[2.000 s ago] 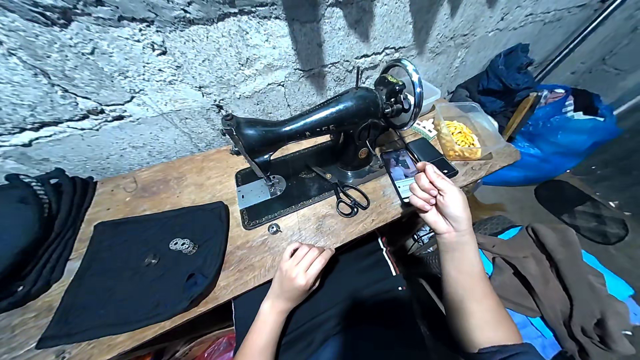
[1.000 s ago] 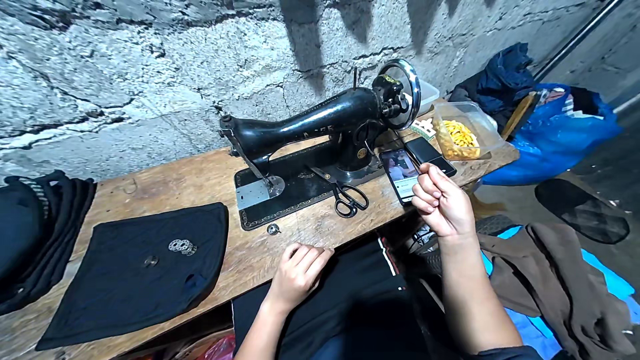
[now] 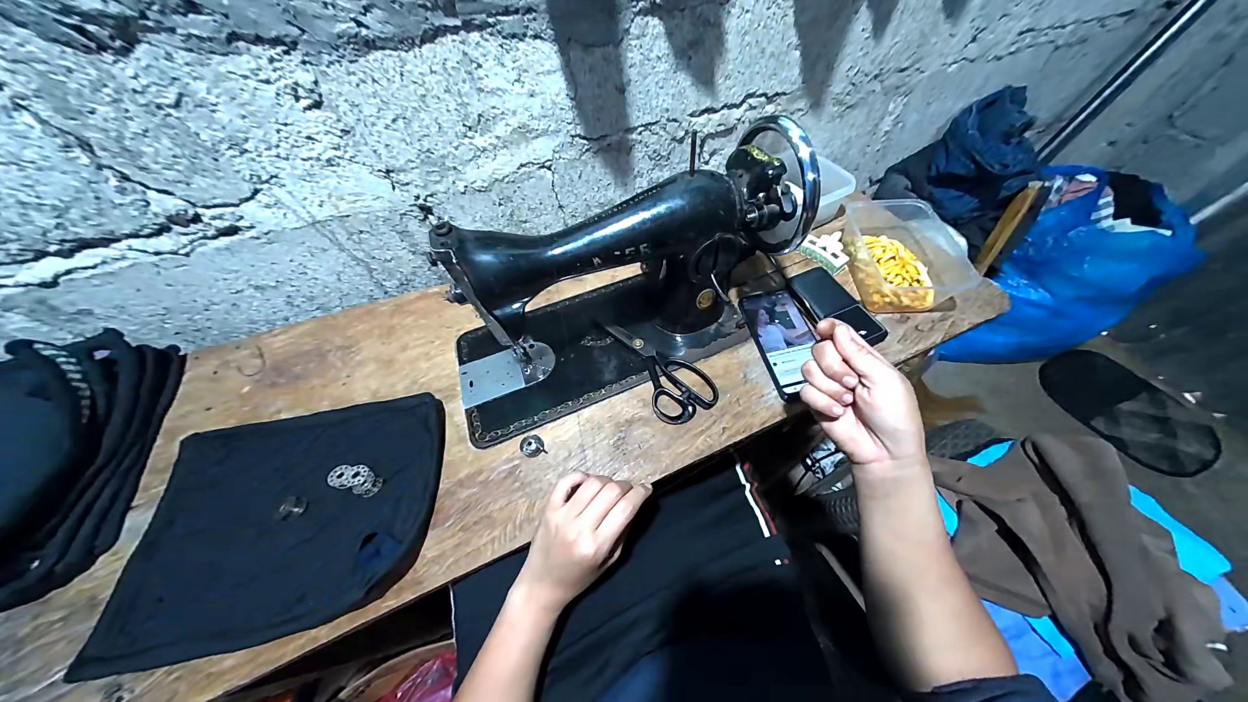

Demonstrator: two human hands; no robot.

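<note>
My left hand rests with curled fingers at the front edge of the wooden table, nothing seen in it. My right hand is raised with fingers curled in, beside a smartphone with a lit screen; whether it holds something small cannot be told. Behind my hands stands a black sewing machine with a shiny handwheel. Black-handled scissors lie partly on its base. A small metal part, possibly a bobbin case, sits in front. Metal bobbins lie on a folded black cloth.
Stacked black fabric lies at the left. At the right are a dark flat case, a plastic container of yellow pieces, and a blue plastic bag. A brown garment lies low at the right; a rough block wall stands behind.
</note>
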